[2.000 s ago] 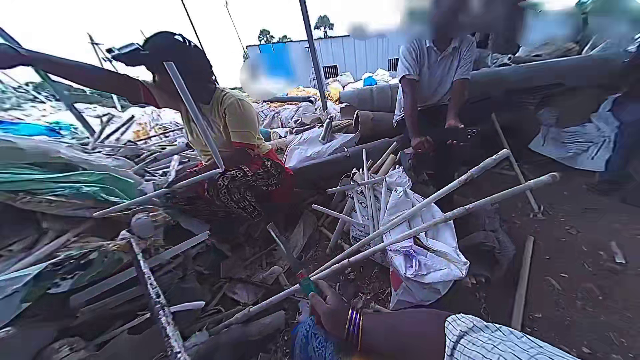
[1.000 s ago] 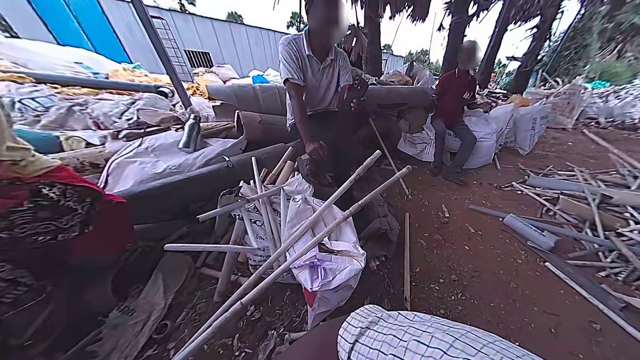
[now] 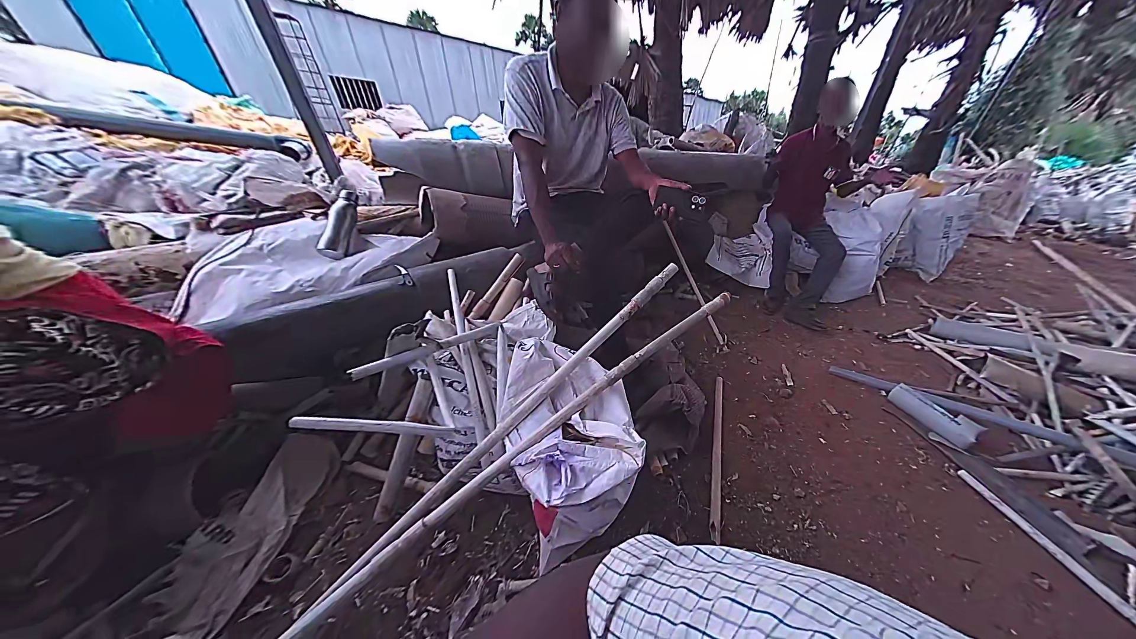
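Neither of my hands shows in the head view; only my arm in a checked sleeve (image 3: pixel 728 590) lies along the bottom edge. Two long pale pipes (image 3: pixel 559 404) slant up from the bottom left, their lower ends cut off by the frame, so what holds them is hidden. Behind them a white woven sack (image 3: pixel 577 461) stands on the ground. Shorter pipes (image 3: pixel 466 364) poke out of and around a second printed sack.
A person in a light shirt sits facing me on large pipes (image 3: pixel 355 311); another sits at back right. A metal bottle (image 3: pixel 338 225) stands at left. A pipe heap (image 3: pixel 1021 382) lies right. A person in red cloth is close at left.
The view has swung to the right. My hand with bangles, earlier at the long pipes beside a green-handled tool, is out of view. The person in the light shirt has raised one hand.
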